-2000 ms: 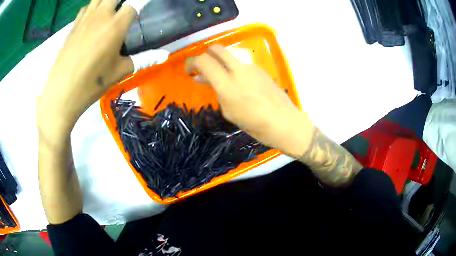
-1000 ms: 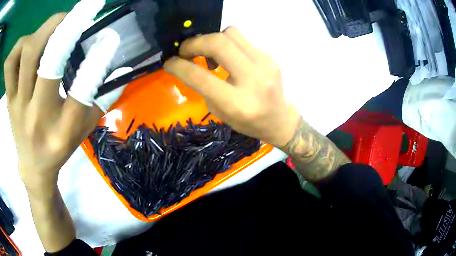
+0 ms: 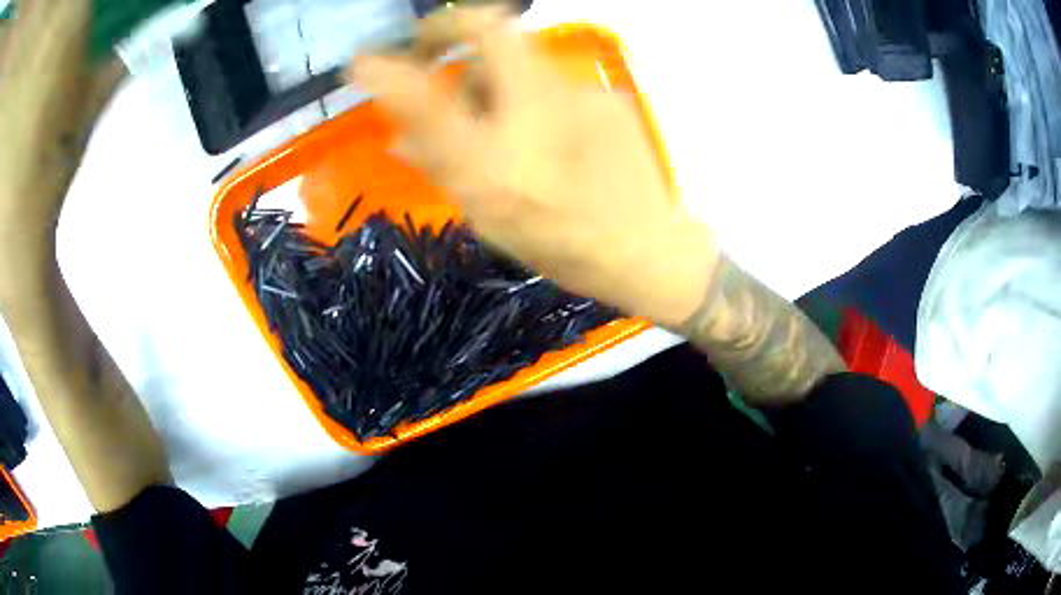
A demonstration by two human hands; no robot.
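The shallow orange tray (image 3: 500, 389) lies in front of me with a loose heap of thin black strips (image 3: 384, 314) in its near half. A black plastic housing (image 3: 221, 87) with a pale window area lies past the tray's far left corner, cut off by the top edge. My right hand (image 3: 541, 163) is blurred over the tray's far right part, its fingertips near the housing's right side; I cannot tell if they hold anything. My left hand (image 3: 52, 81) is at the top left, mostly cut off by the edge, its fingers hidden.
One loose black strip lies on the white table (image 3: 151, 337) by the tray's far left corner. Black housings (image 3: 884, 41) are stacked at the top right beside pale sheets (image 3: 1030, 105). A second orange tray (image 3: 14, 511) shows at the far left. A red stool (image 3: 890, 360) stands at the right.
My left hand has moved off the housing to the upper left. The housing, held over the tray a second ago, now lies beyond it. My right hand has moved slightly up and blurs.
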